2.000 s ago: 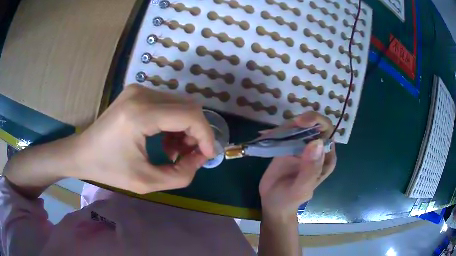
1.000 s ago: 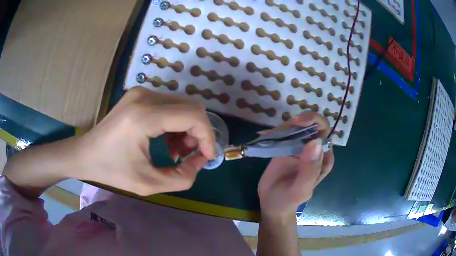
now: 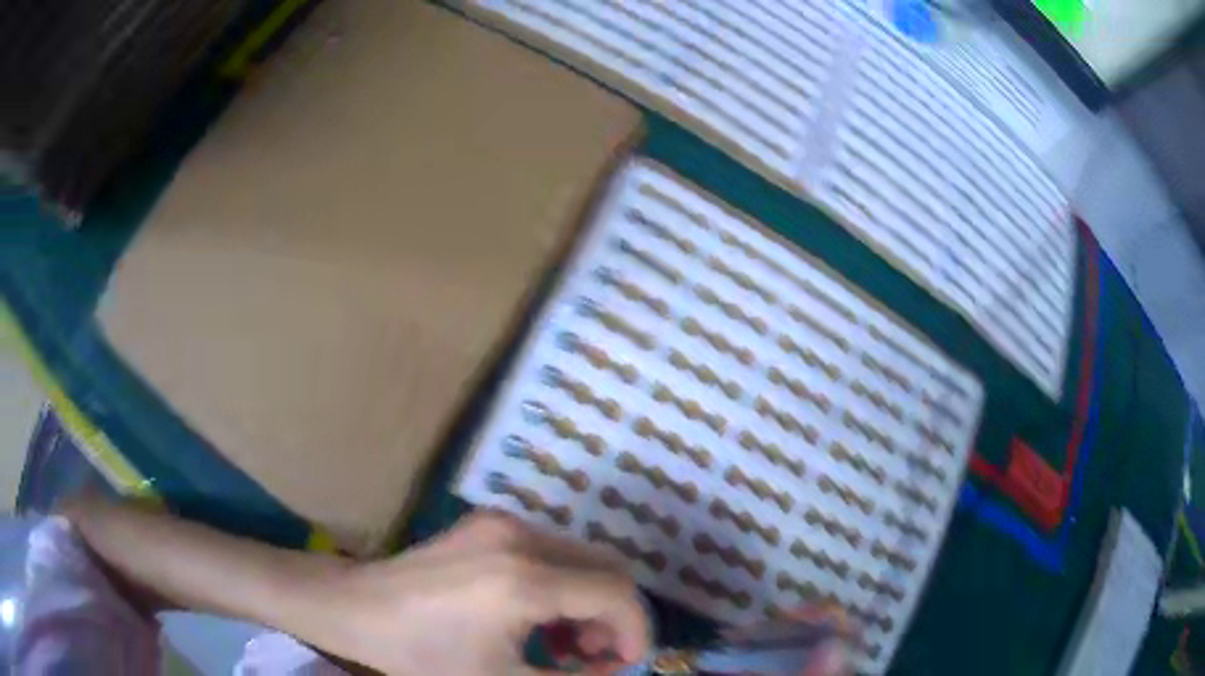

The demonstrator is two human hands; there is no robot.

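Observation:
The view is blurred. My left hand is at the bottom edge with thumb and forefinger curled together; what lies between the fingertips cannot be made out. My right hand is mostly cut off by the bottom edge and holds the grey wired hand tool. The tool's brass tip points at my left fingertips. The white slotted tray lies just beyond both hands. Several small round metal components sit in the left-end holes of its leftmost column.
A plain brown cardboard sheet lies left of the tray. Stacked trays stand at the far left. More white trays lie behind, and another at the right. A red label and coloured tape mark the green mat.
The view has swung so that the tray and both hands appear lower, with more of the back trays showing. My left hand stays pinched at the tool's tip; my right hand is now mostly cut off.

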